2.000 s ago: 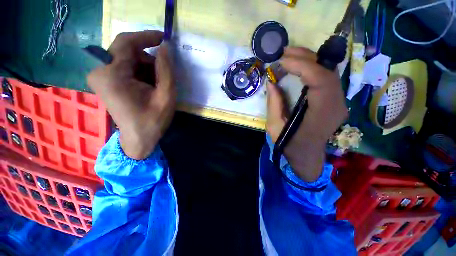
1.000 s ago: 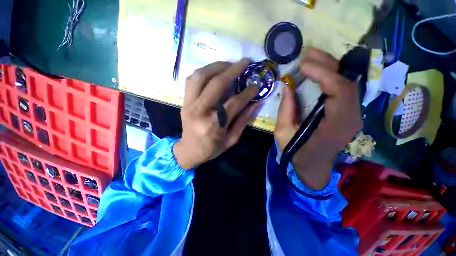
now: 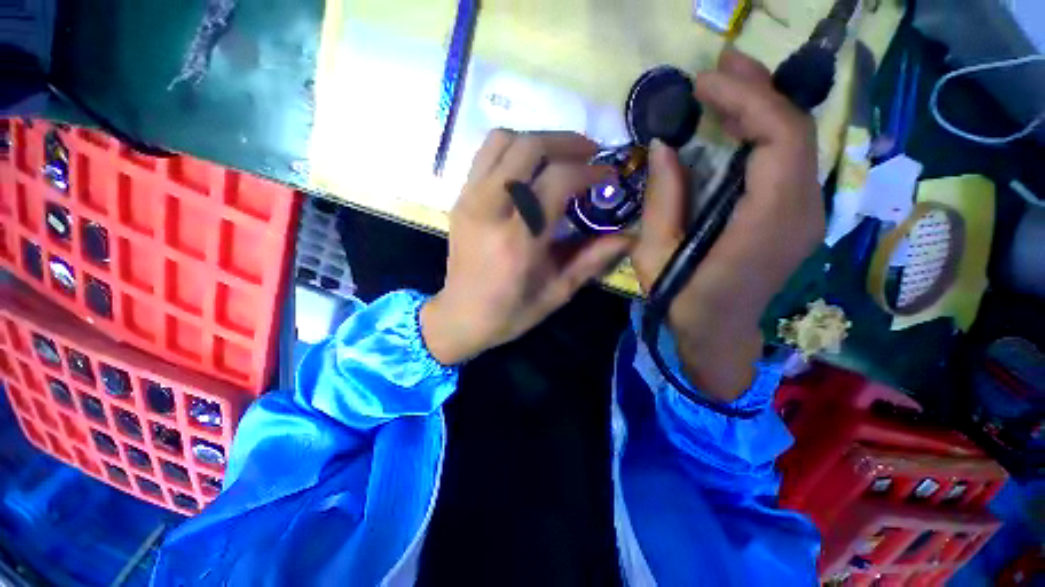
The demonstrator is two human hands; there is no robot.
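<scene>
The round watch case, with shiny parts inside, is at the board's front edge between my hands. My left hand holds its left side with the fingertips; a dark strip shows on one finger. The black display module lies just behind the case, beside my right fingertips. My right hand holds the soldering iron, its black grip past my fingers and its tip pointing to the far right, its cable running down to my wrist. My right thumb is beside the case. The battery between my right fingers is mostly hidden. Purple-blue tweezers lie on the board.
Red trays with dark watches stand at left and right. A silver wire strand lies on the green mat. A tape roll, white paper and a crumbly yellow lump are at right. A spare battery lies at the far edge.
My left hand let go of the tweezers and moved right to the watch case. My right thumb has come in close to the case and display. The view has shifted left.
</scene>
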